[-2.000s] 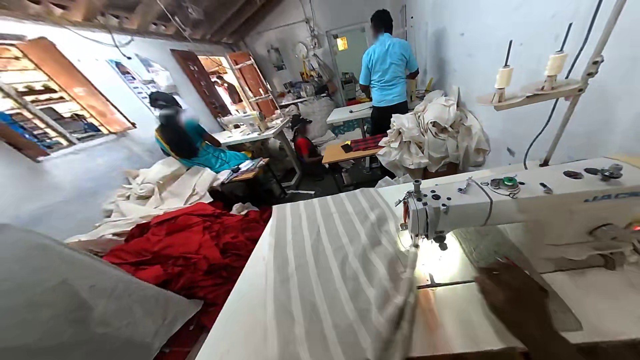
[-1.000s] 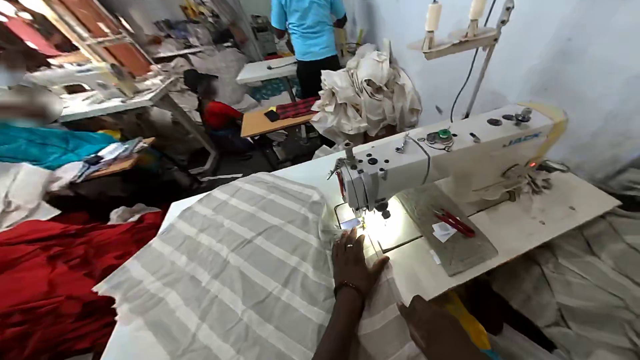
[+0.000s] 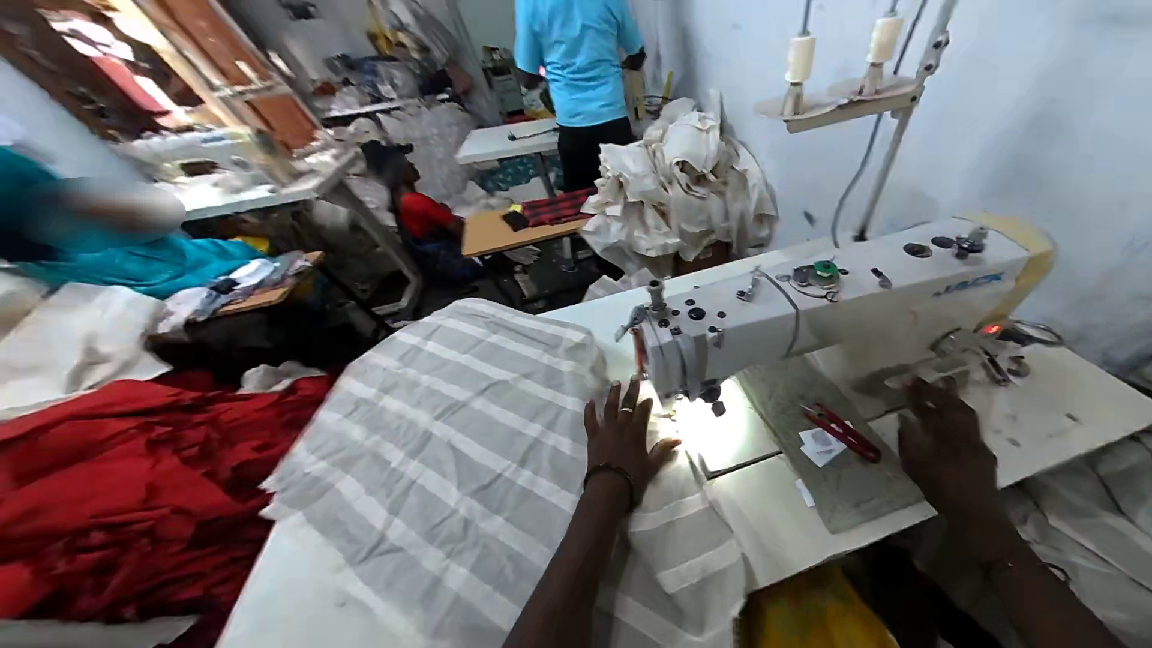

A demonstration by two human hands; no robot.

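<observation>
A Jack industrial sewing machine (image 3: 864,306) stands on a white table, its lamp lighting the needle area. Grey cloth with white stripes (image 3: 450,459) spreads over the table left of the needle. My left hand (image 3: 621,441) lies flat on this cloth beside the presser foot, fingers apart. My right hand (image 3: 945,441) is over the table's right part, beneath the machine arm; its fingertips are blurred, and whether they hold anything cannot be told. Between the hands, red-handled thread snips (image 3: 843,432) and small white labels (image 3: 821,445) rest on a grey board (image 3: 846,495).
Red cloth (image 3: 135,486) is heaped at the left. Cream cloth (image 3: 684,180) is piled behind the machine, near a thread stand (image 3: 841,103). More striped cloth (image 3: 1098,504) hangs at the right. A person in a blue shirt (image 3: 580,63) stands behind; others sit further left.
My left hand stays on the striped cloth by the needle. My right hand has moved from the table's front edge, right of the needle, to the right beneath the machine arm.
</observation>
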